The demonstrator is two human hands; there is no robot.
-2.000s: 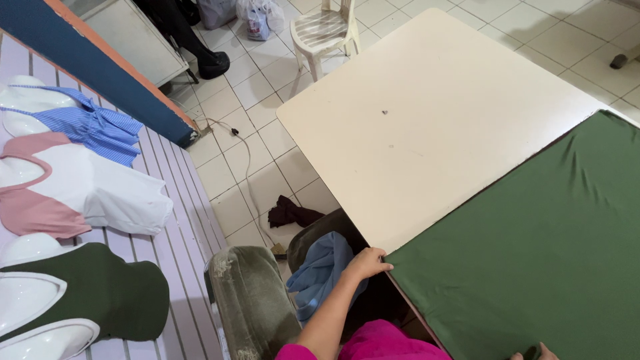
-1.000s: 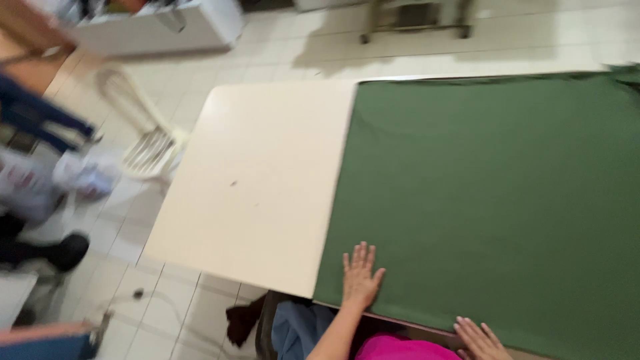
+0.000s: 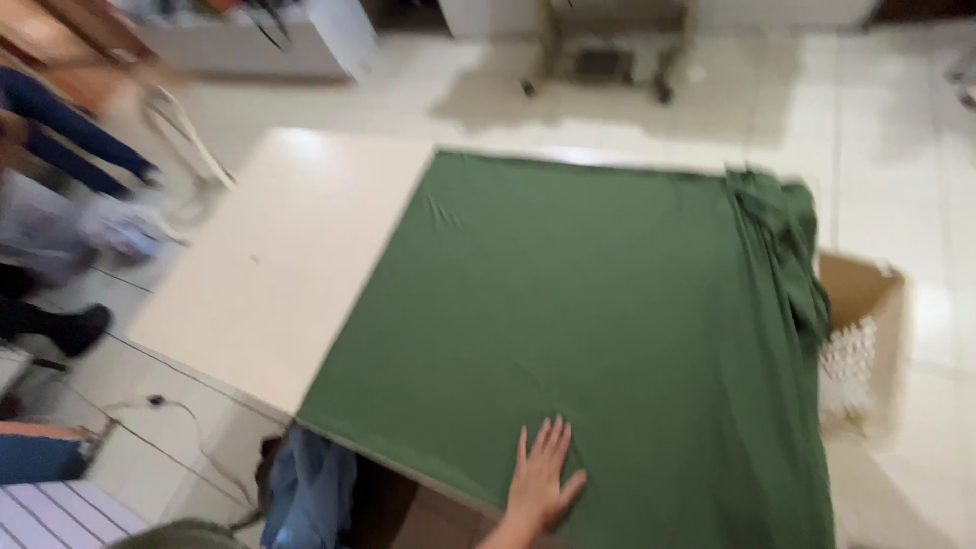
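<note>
A large piece of green fabric (image 3: 579, 305) lies spread over the right part of a cream-coloured table (image 3: 282, 252). Its left edge runs straight across the tabletop, and near the right end the fabric is bunched in folds. My left hand (image 3: 541, 476) rests palm down on the fabric by the near edge, fingers apart, holding nothing. My right hand is out of view.
Beyond the table's right end stands an open cardboard box (image 3: 865, 305) with white material inside. Light blue cloth (image 3: 311, 484) hangs at the near edge. A cable (image 3: 191, 423) crosses the tiled floor; a pale chair (image 3: 179, 152) and plastic bags (image 3: 114, 229) are at left.
The view has swung right along the table. My left hand, at the fabric's left corner two seconds ago, now lies farther right on it. My right hand has left the view.
</note>
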